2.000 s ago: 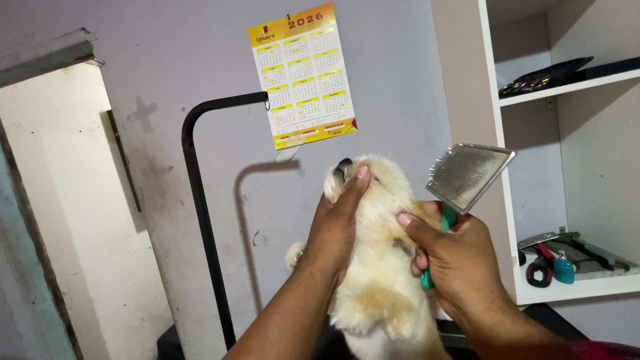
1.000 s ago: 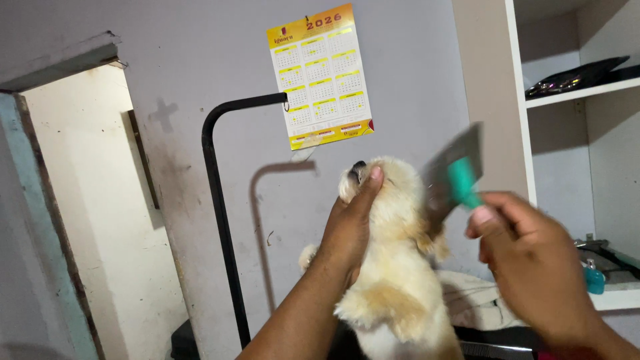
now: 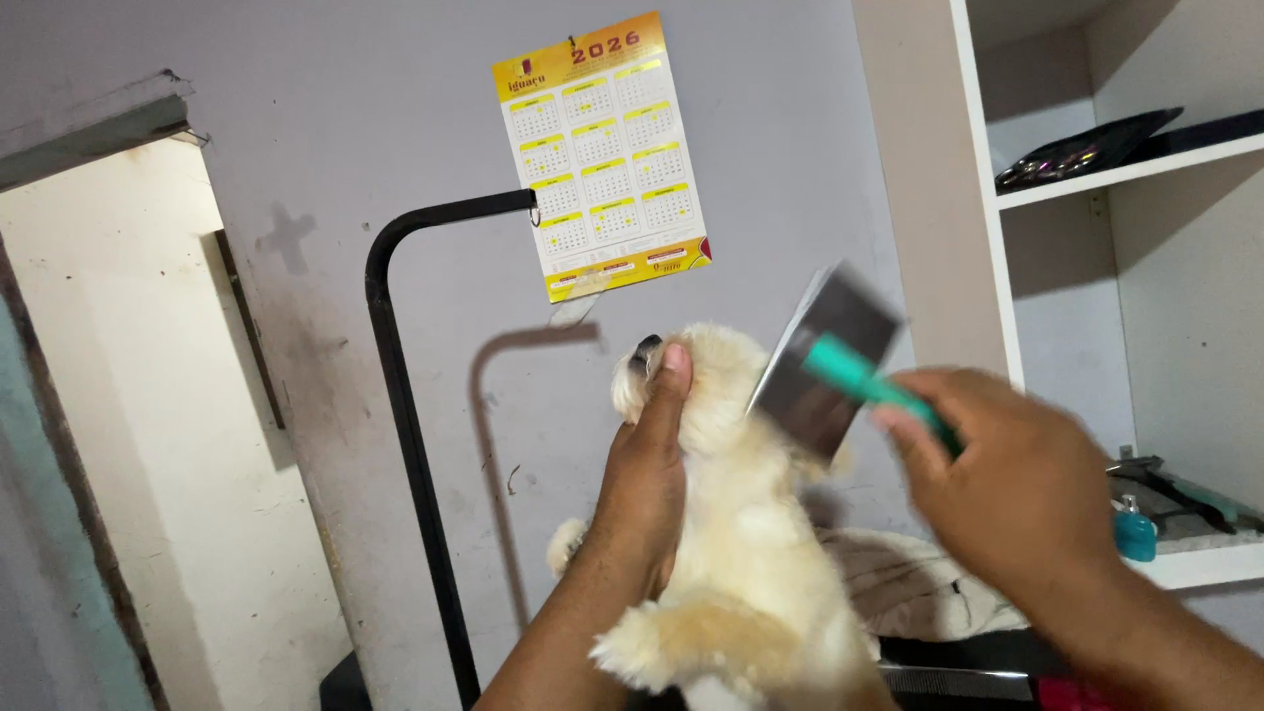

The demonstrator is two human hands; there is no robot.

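Observation:
A small cream-coloured dog (image 3: 750, 553) is upright in the lower middle, its muzzle raised toward the upper left. My left hand (image 3: 647, 474) holds it under the jaw, the thumb along the side of its muzzle. Closed around the green handle of a slicker brush (image 3: 839, 360), my right hand (image 3: 1017, 474) is to the right of the dog's head. The brush is blurred; its flat back faces me and its pin side is toward the fur beside the ear and neck. Whether the pins touch the fur I cannot tell.
A black metal grooming arm (image 3: 410, 415) rises at the left, before a wall calendar (image 3: 607, 158). White shelves (image 3: 1136, 173) with tools and a small teal bottle (image 3: 1134, 531) stand at the right. Behind the dog lie a cloth (image 3: 918, 583) and a metal comb (image 3: 953, 683).
Two seconds ago the brush showed its pin side to me beside the dog's head; now its back shows. My right hand has turned it over. My left hand keeps its hold at the jaw.

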